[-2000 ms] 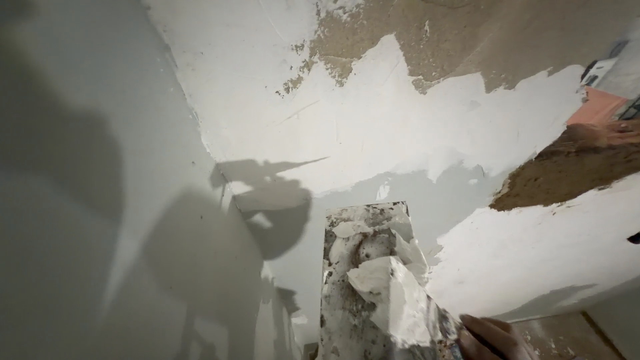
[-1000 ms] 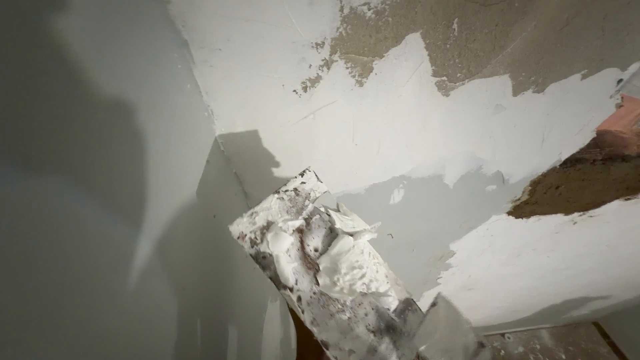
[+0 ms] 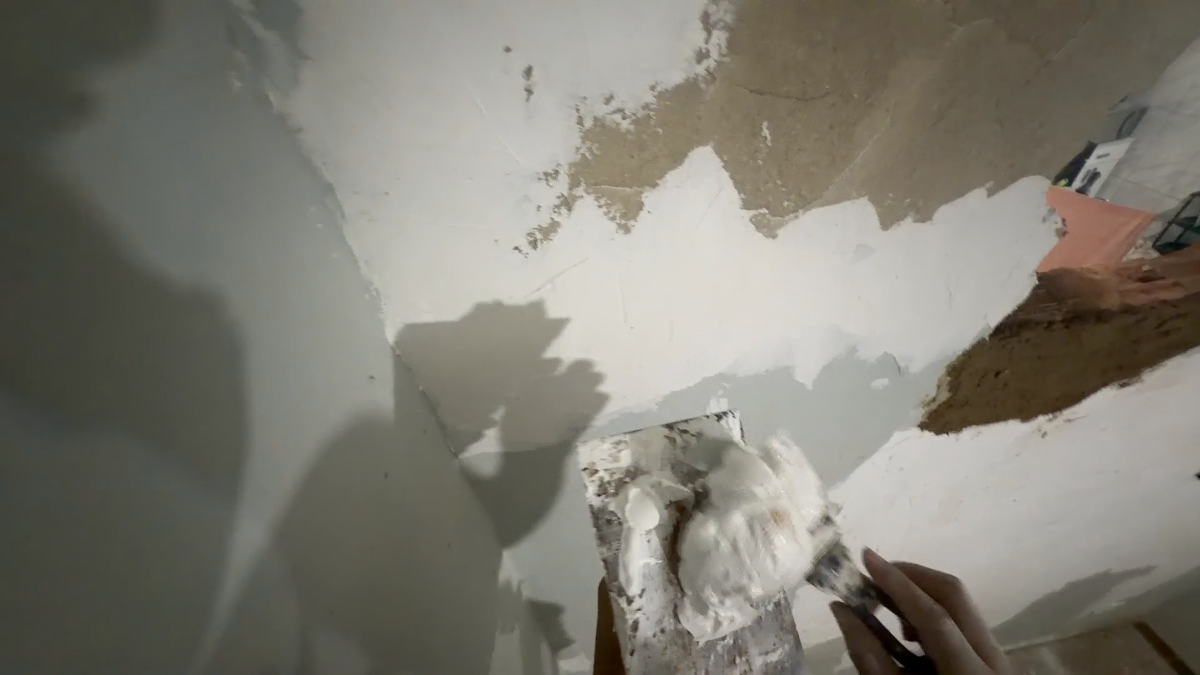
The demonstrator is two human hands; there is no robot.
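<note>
At the lower right, my right hand (image 3: 923, 614) grips the dark handle of a putty knife (image 3: 841, 567), its blade touching white plaster. The wet white plaster (image 3: 750, 534) lies in a thick heap on a broad, stained rectangular trowel (image 3: 637, 609), which points up from the bottom edge. My left hand cannot be seen; what holds the trowel is hidden below the frame. Behind the tools is a wall (image 3: 656, 300) with white and grey coats and a bare tan patch (image 3: 844, 103).
A grey adjoining surface (image 3: 187, 281) meets the plastered wall along a corner at left, with dark shadows across both. On the right are a rough brown band (image 3: 1078, 366), a salmon-coloured surface (image 3: 1092, 230) and small objects, partly cut off.
The trowel, tilted to the left one second ago, stands more upright. My right hand and the putty knife show plainly at the right side of the plaster heap.
</note>
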